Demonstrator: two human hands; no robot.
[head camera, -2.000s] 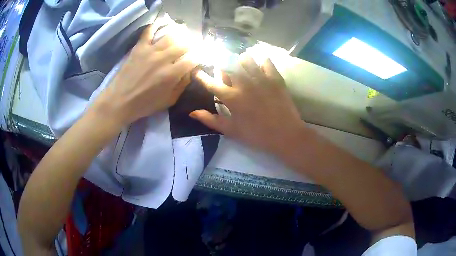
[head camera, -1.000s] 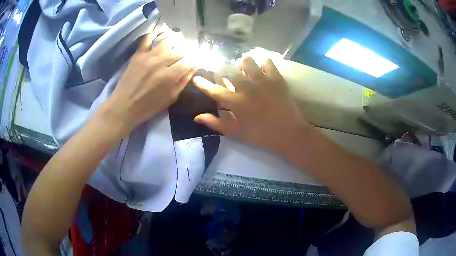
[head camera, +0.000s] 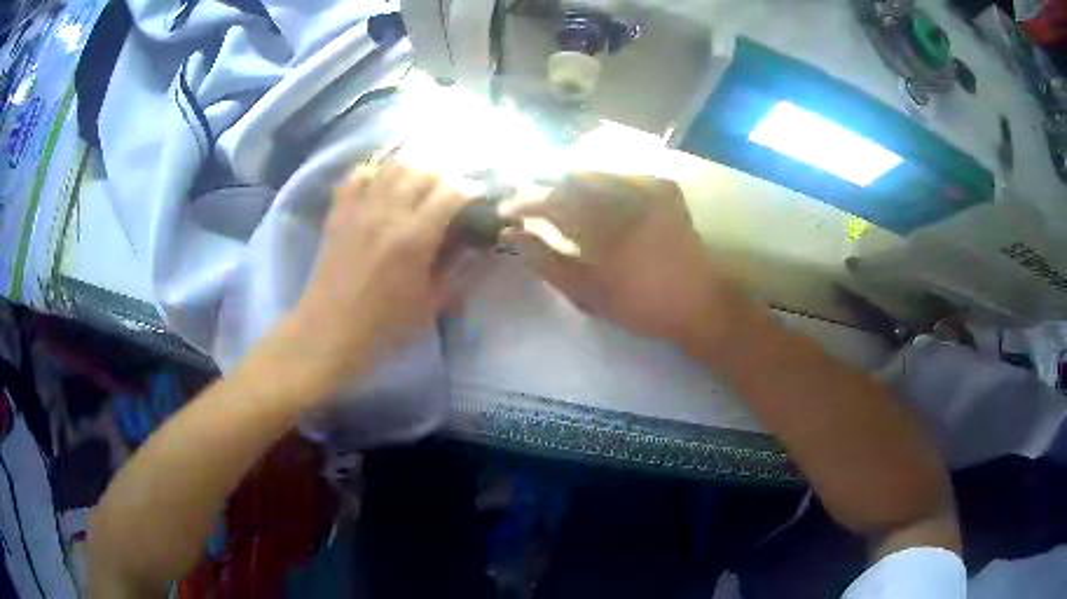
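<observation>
Pale grey-white cloth with dark seam lines (head camera: 252, 193) lies bunched at the left of the machine and runs under my left forearm. My left hand (head camera: 392, 240) is blurred, with fingers bent on the cloth just in front of the glare. My right hand (head camera: 626, 240) is closed at the fingertips near a small dark bit of cloth (head camera: 477, 220) between the two hands. Both hands seem to pinch this dark cloth. The presser foot and needle are lost in the bright glare.
The off-white sewing machine head (head camera: 655, 59) stands above my hands, with a glowing panel (head camera: 825, 143) at its right. The table's worn green edge (head camera: 608, 439) runs in front. A red basket (head camera: 275, 515) is below left. More pale cloth (head camera: 983, 398) lies at far right.
My hands have drawn closer together and the dark panel that lay flat between them is now bunched small. The pale cloth's lower edge has shifted, baring the table between my forearms.
</observation>
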